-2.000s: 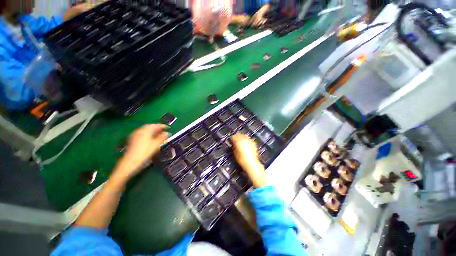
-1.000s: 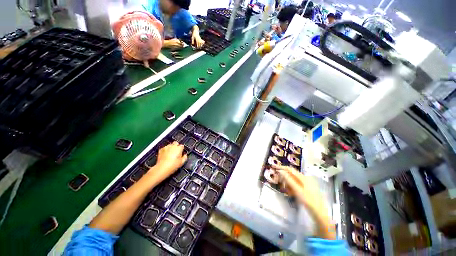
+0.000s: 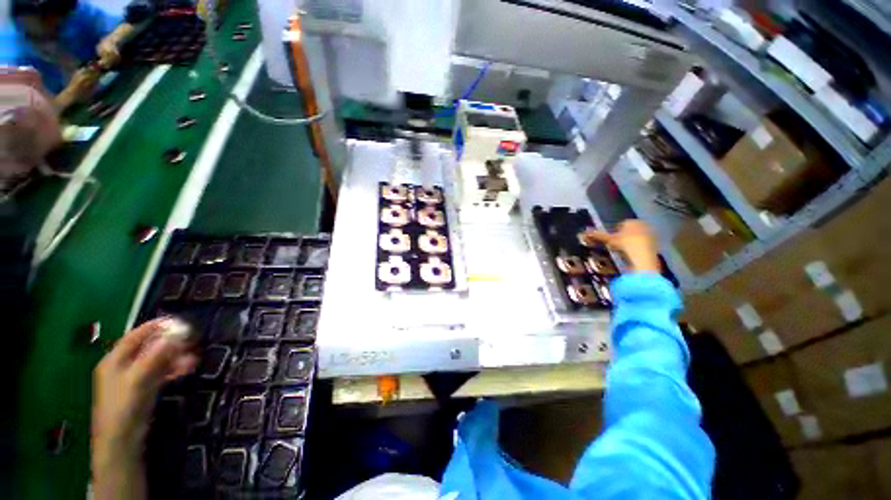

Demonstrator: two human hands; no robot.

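The glossy black blister tray [image 3: 249,322] lies beside the green belt, with dark square workpieces [image 3: 248,414] in its pockets. My left hand [image 3: 137,376] is over the tray's left part, fingers bent around a small pale, blurred thing [image 3: 176,329]. My right hand [image 3: 630,244] is at the right black fixture [image 3: 559,229], fingertips at a copper-coloured ring part [image 3: 592,237]; whether it grips the part cannot be told. Several ring parts sit in the front part of this fixture. The left fixture [image 3: 415,237] holds two rows of copper-coloured rings with pale centres.
The conveyor belt [image 3: 117,234] carries spaced parts at left. A person in blue [image 3: 59,49] works beyond it, near a pink fan [image 3: 29,122]. A white controller box [image 3: 488,146] stands between the fixtures. A gantry [image 3: 576,39] hangs above. Shelves and cartons [image 3: 821,293] are at right.
The view has turned right. My right hand has moved from the left fixture to the right one. My left hand has moved to the tray's left part and now has a pale thing at its fingers.
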